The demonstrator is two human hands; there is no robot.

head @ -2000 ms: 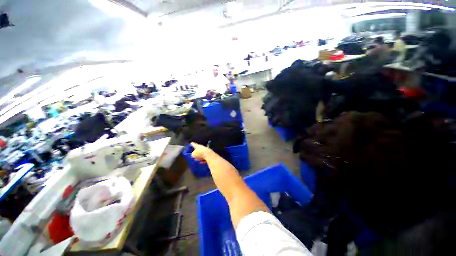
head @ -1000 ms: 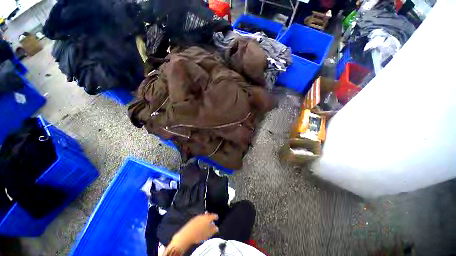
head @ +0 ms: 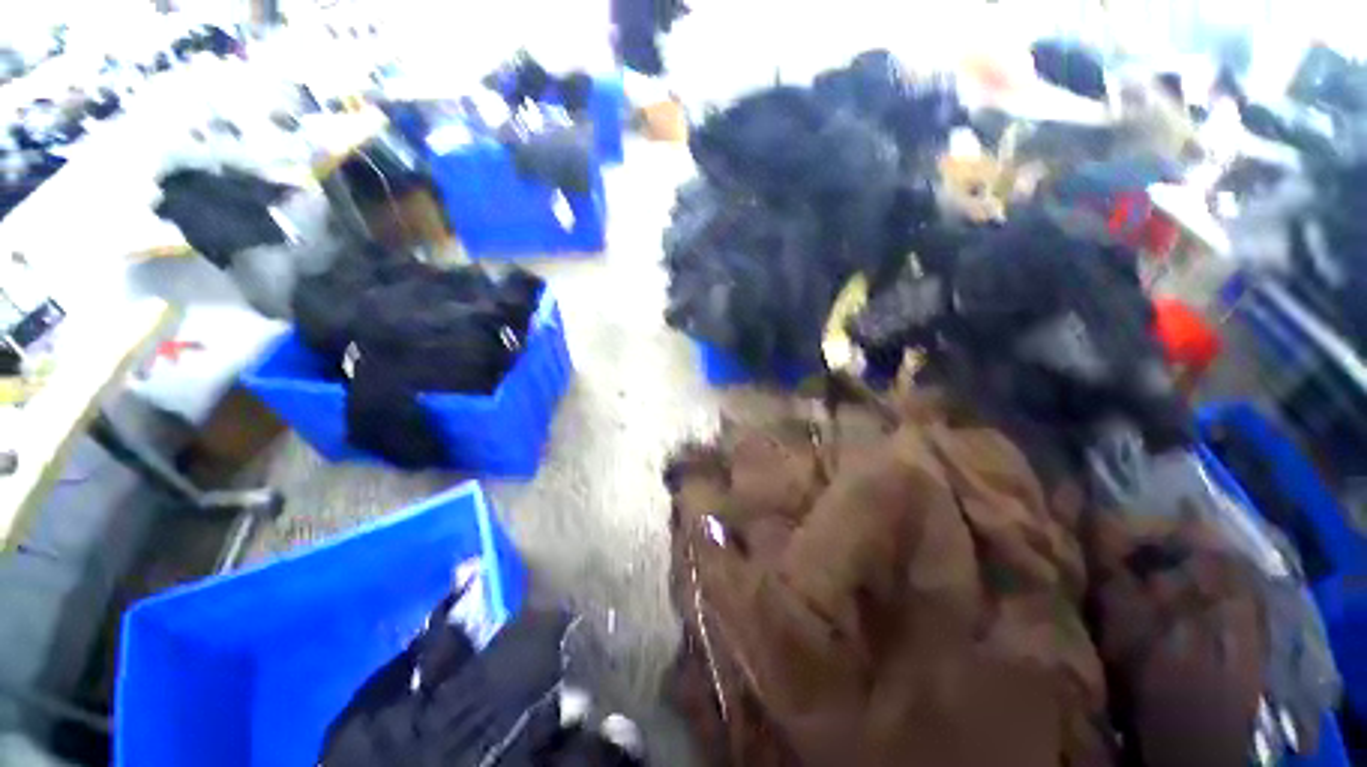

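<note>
Neither of my hands is in the picture. Nearest in front of me, a large blue plastic bin point(head: 195, 637) stands at the lower left. Black garments point(head: 450, 697) with a thin white cord lie over its right side and run past the bottom edge. A large heap of brown garments point(head: 900, 584) lies to the right, with a pale cord or zip along its left side. The view is blurred, so fine details cannot be told.
A second blue bin point(head: 502, 427) holds black garments. Another blue bin point(head: 525, 210) stands further back. A large black pile point(head: 817, 195) is behind the brown heap. A table edge point(head: 90, 405) and metal legs are at left. Speckled floor point(head: 600, 495) shows between bins and heaps.
The view has swung left and up from the frame a second ago. The hand seen on the black garments then is out of the picture now.
</note>
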